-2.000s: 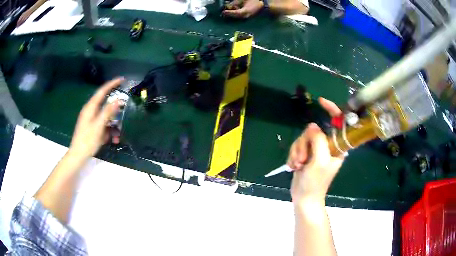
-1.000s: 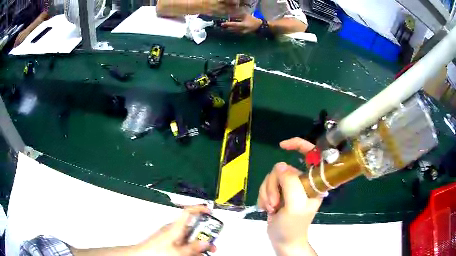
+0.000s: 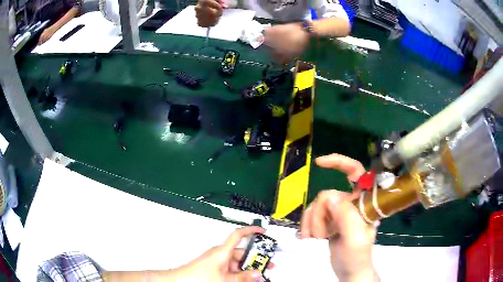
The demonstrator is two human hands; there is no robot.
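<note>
My left hand [image 3: 229,257] holds an open power adapter [image 3: 258,253] over the white paper at the bottom centre. Its board shows white blobs and a yellow and dark block and faces up. My right hand [image 3: 347,226] grips the amber barrel of the glue gun [image 3: 394,197], with the index finger stretched out near the red piece. The gun is to the right of and above the adapter, apart from it. A pale thick tube runs from the gun to the upper right. The nozzle tip cannot be made out.
A yellow-and-black striped bar [image 3: 298,148] crosses the green surface [image 3: 138,148]. Several adapters and dark cord clumps lie left of it. White paper [image 3: 110,220] covers the near edge. A red basket [image 3: 488,248] stands at lower right. Another person's arms [image 3: 325,27] are opposite.
My left hand has come from the far left over the green surface to the paper, holding the adapter. My right hand and the gun sit lower in the picture. The view has shifted.
</note>
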